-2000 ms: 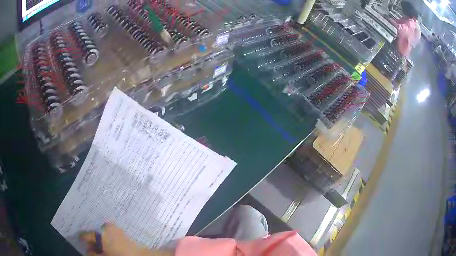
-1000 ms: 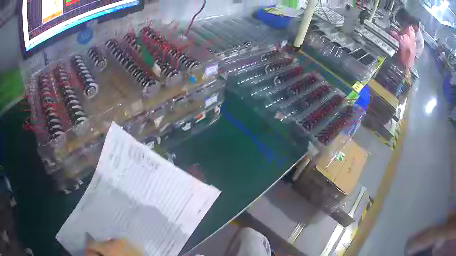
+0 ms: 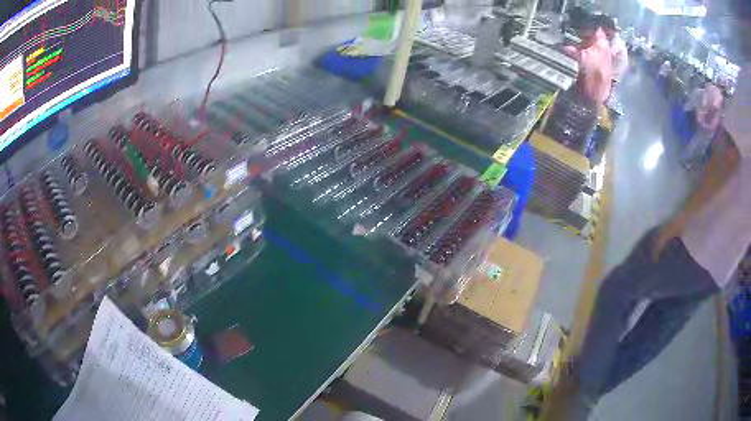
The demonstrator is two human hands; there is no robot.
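A white record sheet (image 3: 136,378) with printed lines shows at the bottom left, cut off by the picture's lower edge. What supports it is out of view. My left hand and my right hand are not in view. Just behind the sheet, a round fixture (image 3: 173,330) with a brass-coloured top and blue side stands on the green mat (image 3: 284,316). A small reddish-brown square (image 3: 231,343) lies beside it.
Stacked clear trays (image 3: 123,247) of speaker units and red wires stand at left, a green stick (image 3: 138,164) among them. More trays (image 3: 428,197) stand at centre. The monitor (image 3: 66,57) is upper left. A cardboard box (image 3: 498,284) is beyond the bench edge. A person (image 3: 659,271) is at right.
The view has swung right, so the bench things sit further left. My hand on the sheet has left the picture. The round fixture shows now, and a nearby person has entered at right.
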